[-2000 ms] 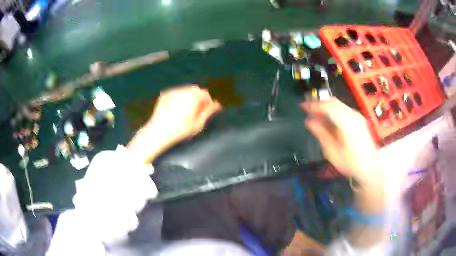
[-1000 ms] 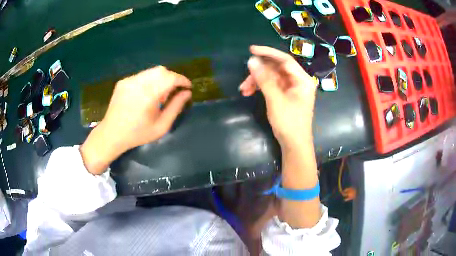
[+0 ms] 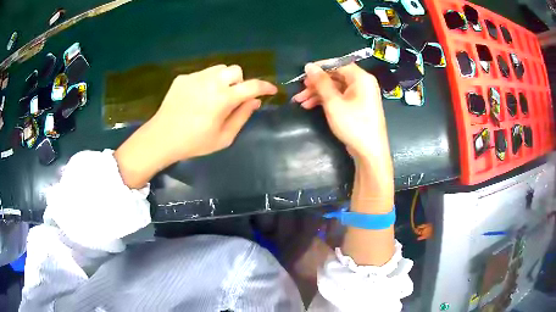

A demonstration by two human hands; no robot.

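My right hand [image 3: 350,100] is shut on silver tweezers [image 3: 344,61], whose thin tip points left toward my left hand. My left hand [image 3: 204,113] is over the amber patch [image 3: 137,91] on the dark green mat, its index finger and thumb stretched toward the tweezer tip. The fingertips are close together, and I cannot tell whether something tiny is between them. A blue wrist strap [image 3: 369,219] is around my right wrist.
A red tray [image 3: 454,91] of dark modules stands at the right, beside a white machine bed [image 3: 451,244]. Loose watch display modules [image 3: 385,50] lie left of the tray. More modules [image 3: 60,88] lie at the far left. The mat's worn front edge runs below my hands.
My right hand now shows tweezers, lying across it toward the left. My left hand has moved right and its index finger now reaches out. The view has shifted slightly.
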